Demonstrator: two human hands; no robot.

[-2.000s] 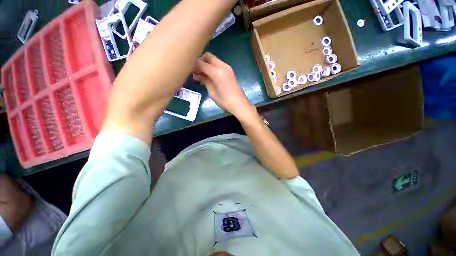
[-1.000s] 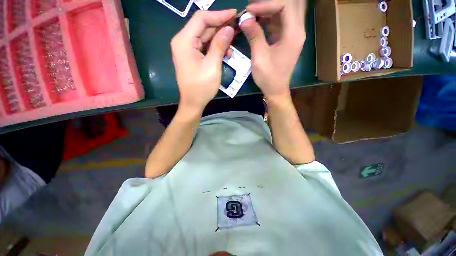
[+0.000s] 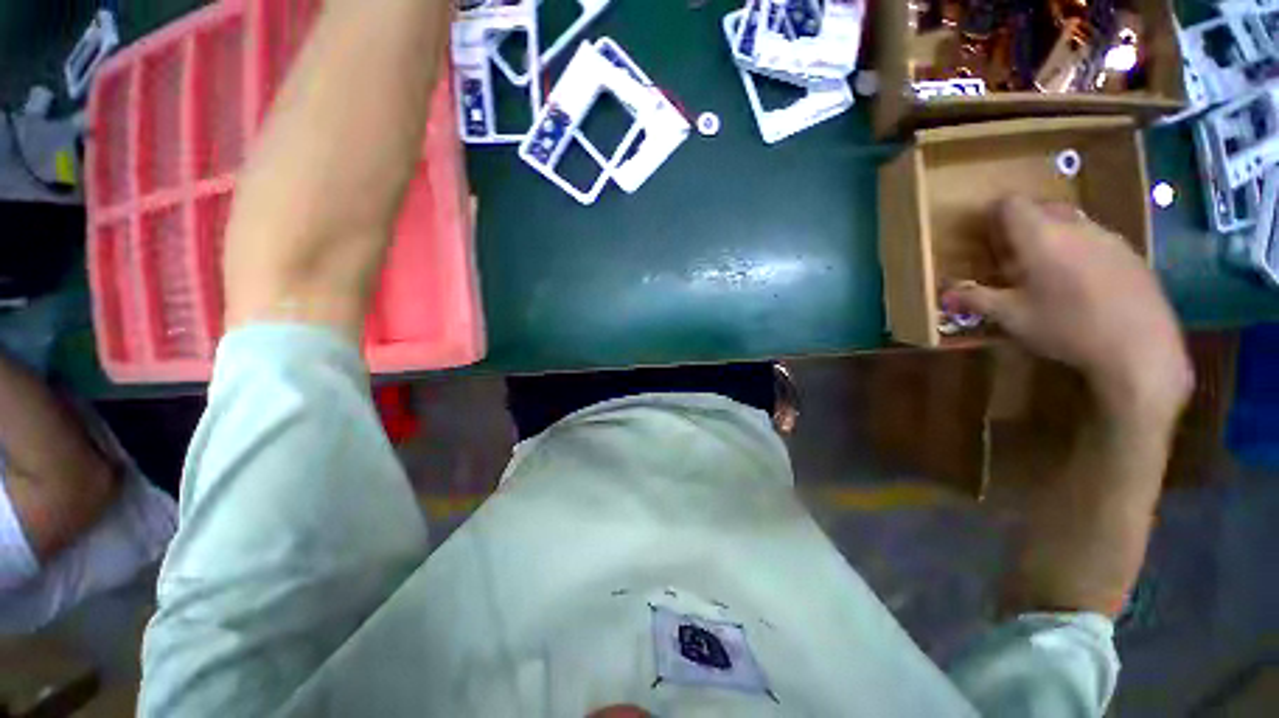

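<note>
My right hand (image 3: 1080,288) is inside the shallow brown ring box (image 3: 909,260) at the right bench edge, fingers bent down near white rings at its lower left corner. Whether it grips a ring cannot be told. One white ring (image 3: 1069,161) lies in the upper part of the box. My left forearm reaches up across the pink compartment tray (image 3: 460,281), and my left hand is cut off by the top edge. White plastic frames (image 3: 652,133) lie overlapped on the green bench beyond the middle.
A carton of dark and copper-coloured pieces (image 3: 1031,105) stands behind the ring box. More frames (image 3: 1234,175) are piled at far right. Loose rings (image 3: 707,124) lie on the bench. A neighbouring person's arm (image 3: 56,449) is at left. An open carton is below the bench edge.
My hands have parted from the small part and ring they held together. The right moved into the ring box, the left up out of view. The frame below them is gone from there.
</note>
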